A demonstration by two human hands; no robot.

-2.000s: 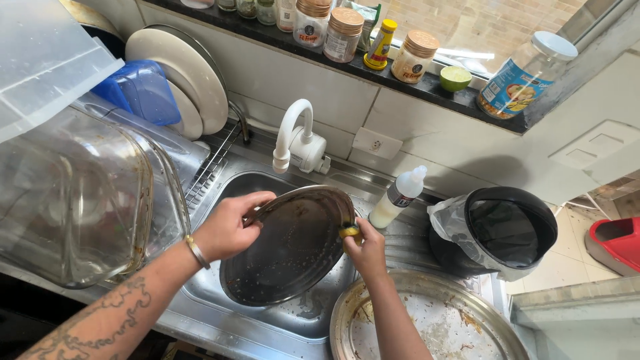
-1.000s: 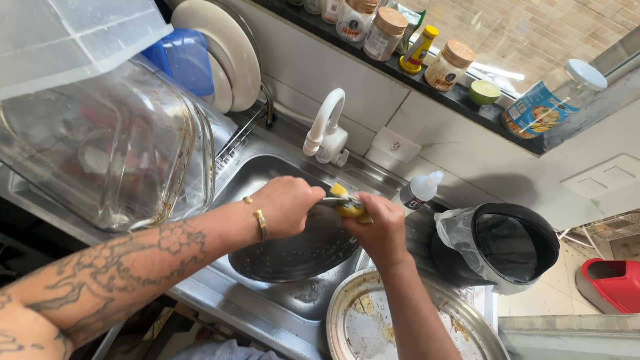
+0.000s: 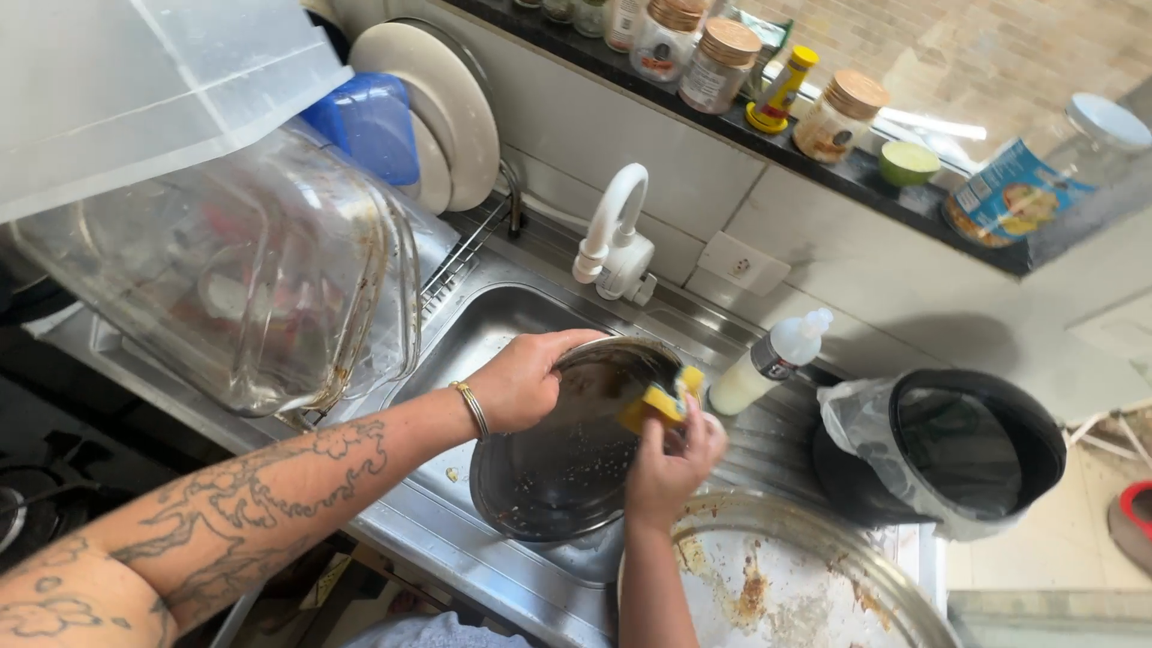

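My left hand (image 3: 522, 382) grips the upper left rim of a round dark metal pan (image 3: 567, 459), which is tilted over the stainless steel sink (image 3: 495, 315). A yellow sponge (image 3: 664, 403) is held in the fingers of my right hand (image 3: 675, 454), at the pan's right side near the rim. The white faucet (image 3: 616, 234) stands behind the pan. A large stained round metal tray (image 3: 774, 576) lies on the drainboard below my right hand. A clear bottle of pale liquid (image 3: 769, 360) with a dark label stands right of the sponge.
Glass baking dishes (image 3: 243, 288), a translucent plastic bin (image 3: 153, 90) and upright plates (image 3: 450, 108) crowd the left side. A black lined waste bin (image 3: 954, 450) stands at right. Jars (image 3: 720, 67) line the dark window sill (image 3: 972, 225). A stove (image 3: 45, 495) is at lower left.
Two seconds ago the sponge was at the pan's right rim; a second ago both hands were close together at the rim. Now they are apart, with the sponge raised in my right fingers.
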